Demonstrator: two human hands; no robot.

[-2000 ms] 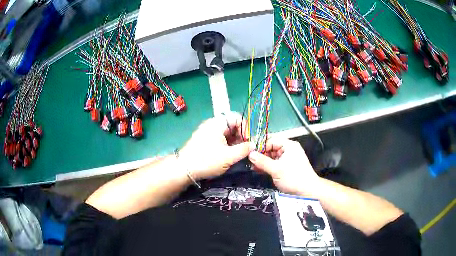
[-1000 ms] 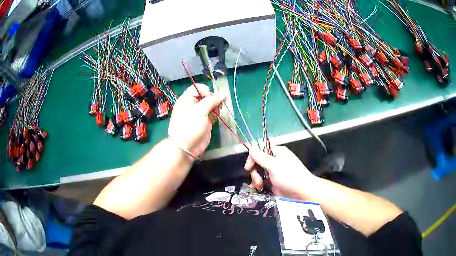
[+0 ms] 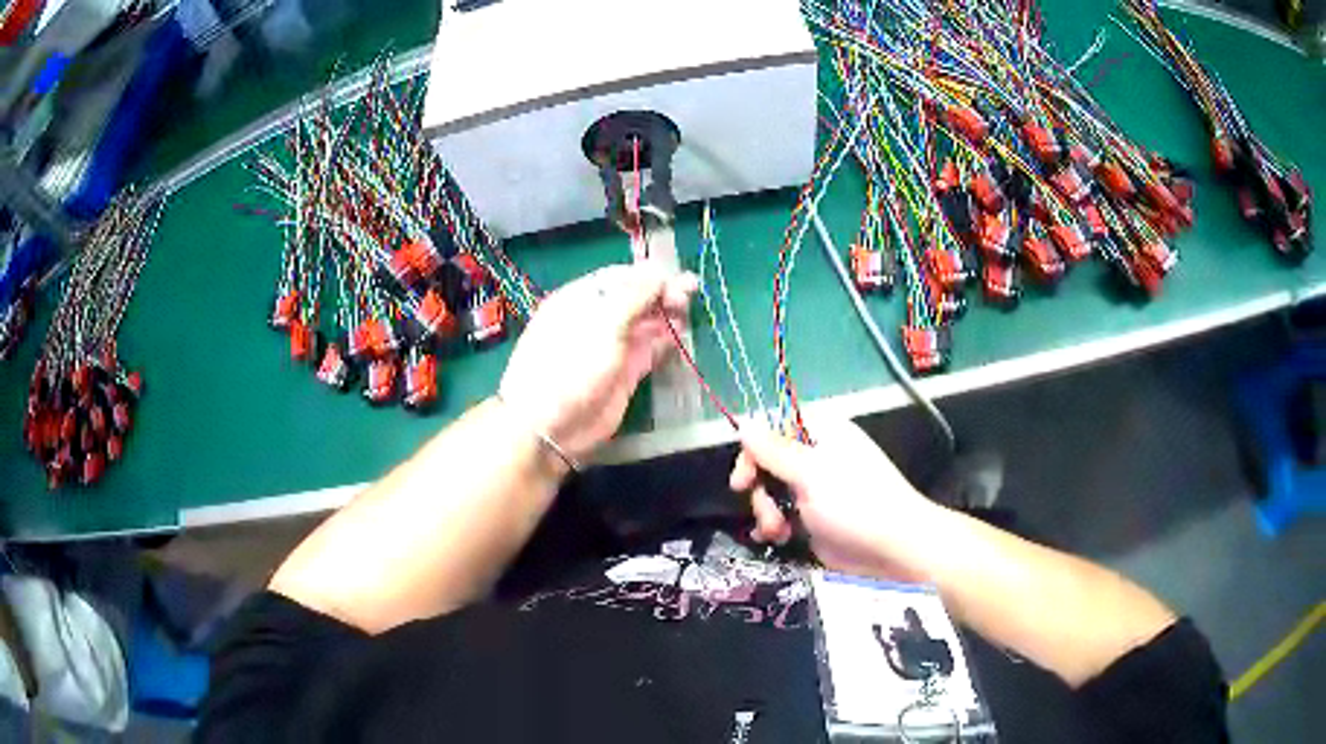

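My left hand (image 3: 589, 356) pinches a red wire and a dark wire (image 3: 701, 375) below the machine's front. A red wire end runs up from the fingertips to the round black twisting head (image 3: 631, 146). My right hand (image 3: 836, 487) is closed around the base of the connector harness near the bench edge; the housing is mostly hidden in the fist. A twisted red-and-dark strand (image 3: 784, 298) and a few loose pale, green and blue wires (image 3: 723, 308) rise from the right hand, clear of the left fingers.
The white twisting machine (image 3: 509, 175) stands ahead. Harness piles lie left (image 3: 375, 342), far left (image 3: 87, 414), right (image 3: 1003, 218) and far right (image 3: 1280, 196). A pale strip (image 3: 673, 393) runs from the head to the bench edge. A grey cable (image 3: 873, 327) crosses the edge at right.
Both hands were together at the wire bundle. My left hand then moved up and left with a red wire, and now sits closer under the head, with the red wire's end at the head.
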